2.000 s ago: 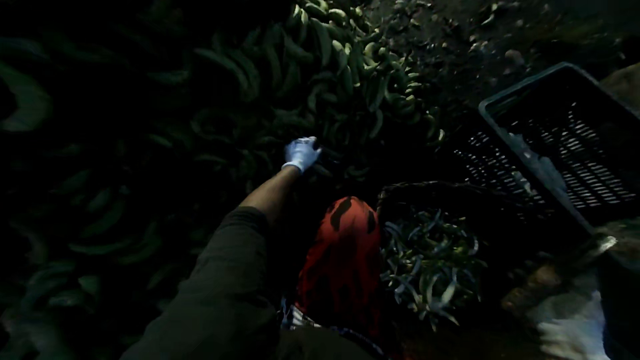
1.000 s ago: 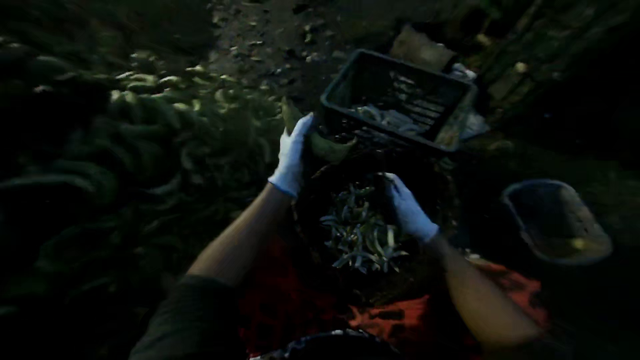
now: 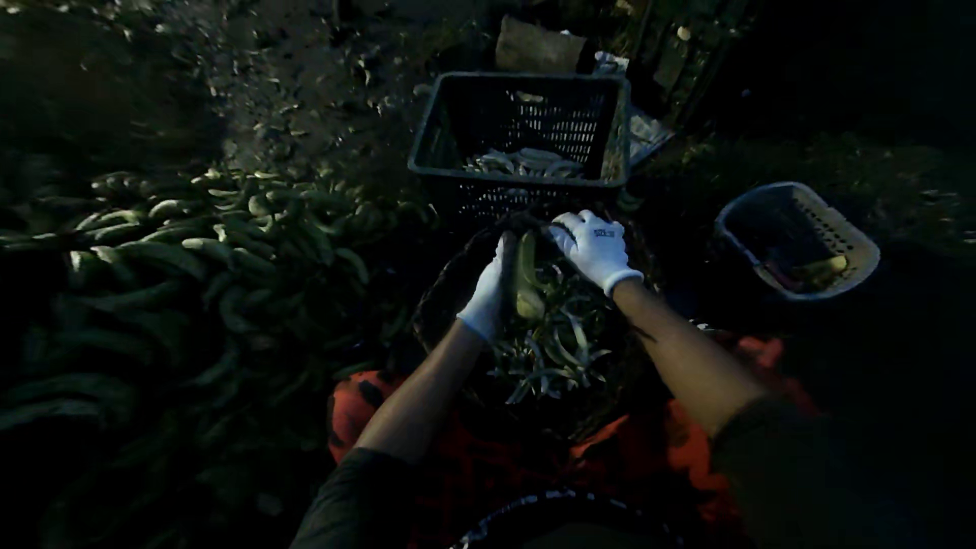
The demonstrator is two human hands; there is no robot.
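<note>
My left hand [image 3: 489, 293], in a white glove, is shut on a long curved green fruit [image 3: 528, 278], probably a plantain, held upright along its palm. My right hand [image 3: 598, 244], gloved too, is at the top of the same fruit with its fingers bent; whether it holds a tool is too dark to tell. Below both hands a round dark basket [image 3: 436, 301] stands between my knees, with many thin pale green peel strips [image 3: 560, 354] in it.
A large heap of green curved fruits [image 3: 183, 252] lies on the left. Beyond the basket stands a green plastic crate [image 3: 522, 181] with pale peeled pieces [image 3: 526, 162] inside. To the right sits a pale perforated basket [image 3: 858, 263] with a yellowish thing in it.
Two seconds ago my left hand was at the heap. My hands were apart a second ago and are now close together over the basket at the fruit. The view has swung right.
</note>
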